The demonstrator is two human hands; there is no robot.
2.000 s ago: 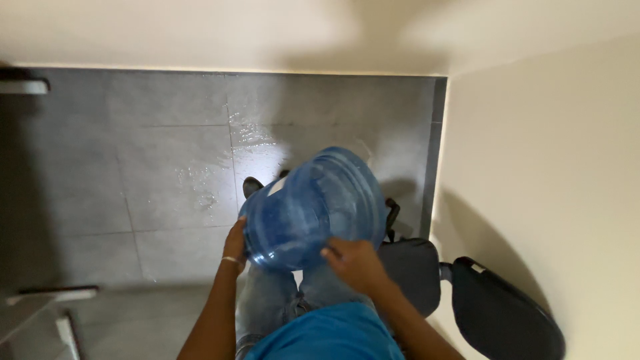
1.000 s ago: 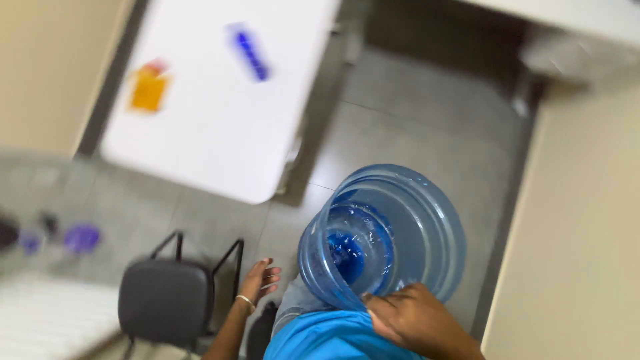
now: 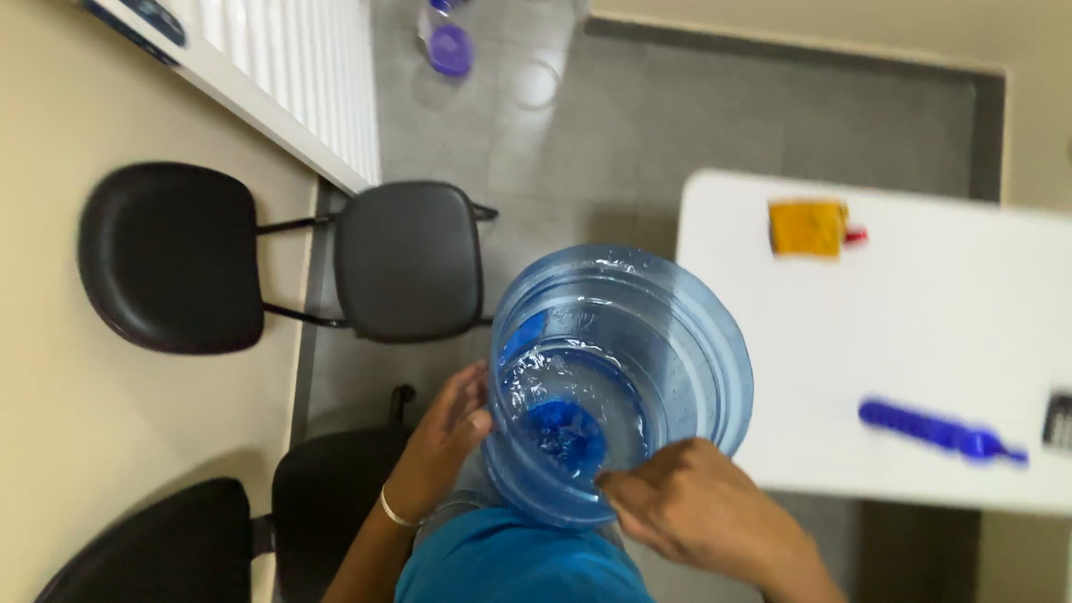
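A translucent blue plastic water jug with its top open is held upright or slightly tilted against my body. I look down into it; clear liquid and a darker blue round area show at its bottom. My right hand grips the near right rim, fingers closed over the edge. Against the jug's left side rests my left hand, its fingers partly hidden behind the wall and a pale band on the wrist.
Right of the jug stands a white table with a yellow packet and a blue-purple bottle-like object. Black chairs line the left wall. A purple round object lies on the grey tiled floor beyond.
My left hand, apart from the jug one second ago, is now at its left side. The right hand remains on the rim. The view has turned strongly.
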